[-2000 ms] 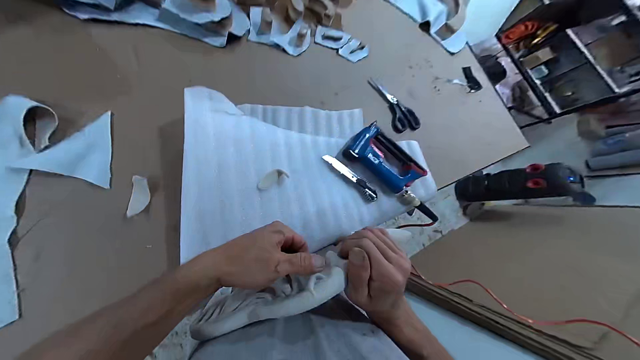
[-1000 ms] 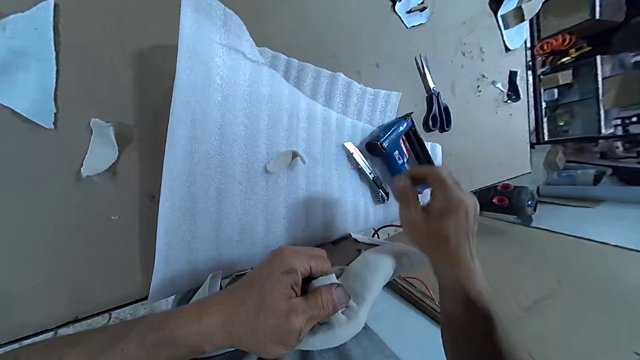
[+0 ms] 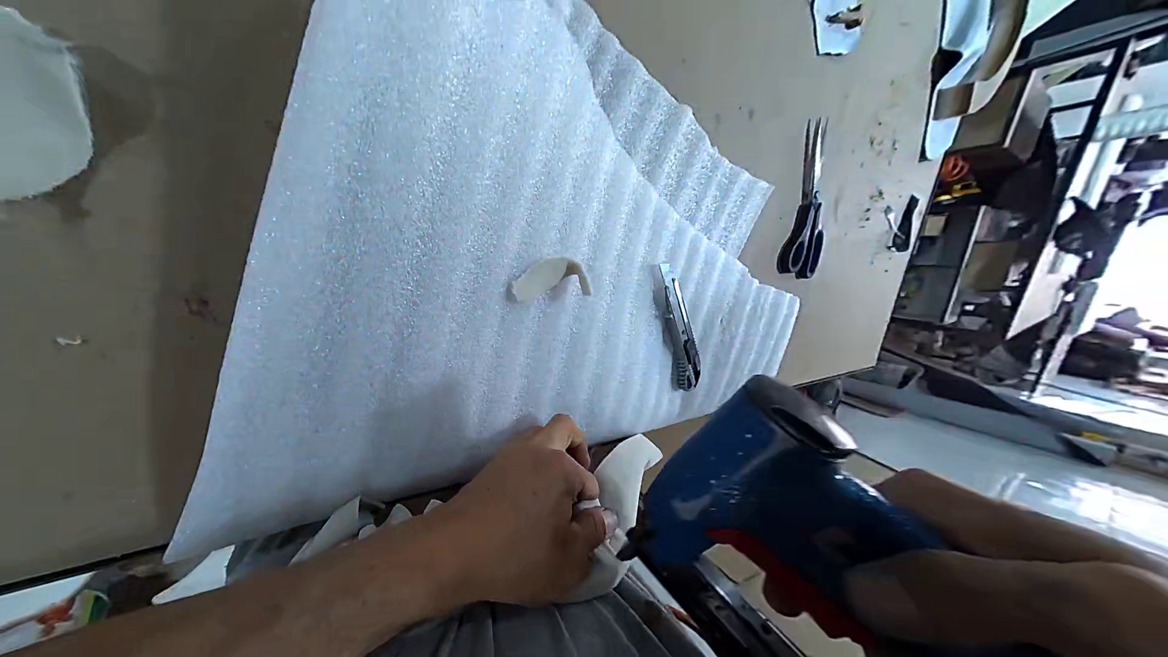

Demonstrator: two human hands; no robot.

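Observation:
My left hand pinches an edge of pale, leather-like material at the near edge of the table. My right hand is closed round a blue staple gun, whose nose is close to the material, just right of my left fingers; contact cannot be told. White ribbed foam sheet lies beyond both hands. On it rest a curled pale scrap and a snap-off utility knife. Scissors with dark handles lie right of the foam. Grey pleated fabric shows below my left wrist.
The brown tabletop runs behind the foam, with a pale scrap at upper left. Cut pieces hang over its far right edge. A small tool with a black part lies near that edge. Shelving stands beyond.
The staple gun lay on the foam two seconds ago; my right hand has taken hold of it and brought it nearer, beside my left hand. The view has moved closer to the foam.

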